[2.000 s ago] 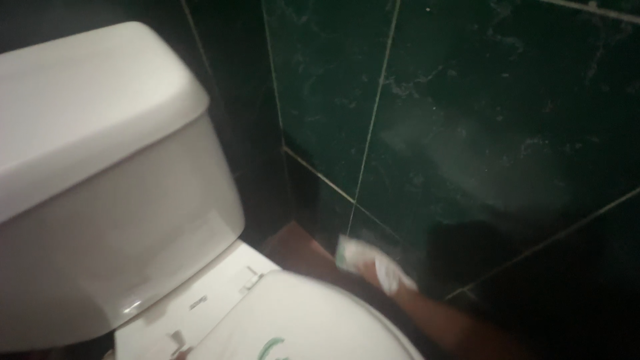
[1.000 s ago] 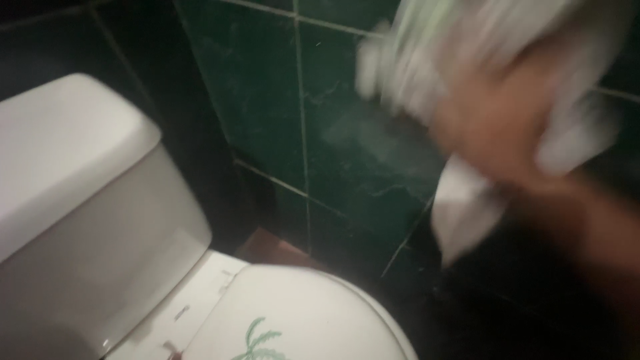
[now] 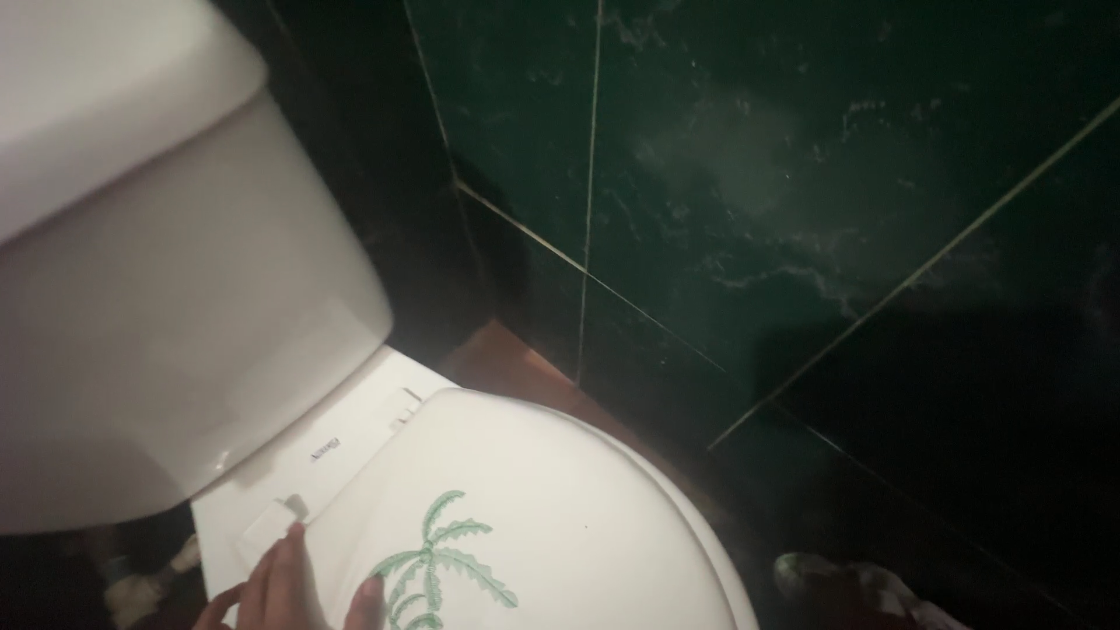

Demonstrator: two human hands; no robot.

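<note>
Fingers of my left hand [image 3: 284, 582] reach in from the bottom edge, spread and resting on or just over the rear of the white toilet lid [image 3: 560, 490], near its hinge [image 3: 271, 525]. Nothing shows between them. The lid is down and bears a green palm-tree design [image 3: 433, 560]. At the bottom right, my right hand [image 3: 840, 595] is mostly dark and cut off by the frame, with a whitish cloth [image 3: 884, 586] at it.
The toilet's white tank [image 3: 192, 306] rises at the left. Dark green marbled wall tiles [image 3: 744, 175] stand close behind and to the right. A strip of reddish-brown floor [image 3: 516, 359] shows between toilet and wall.
My right hand with the cloth has moved from in front of the upper wall tiles down to the bottom right. Fingers of my left hand have come into view on the lid.
</note>
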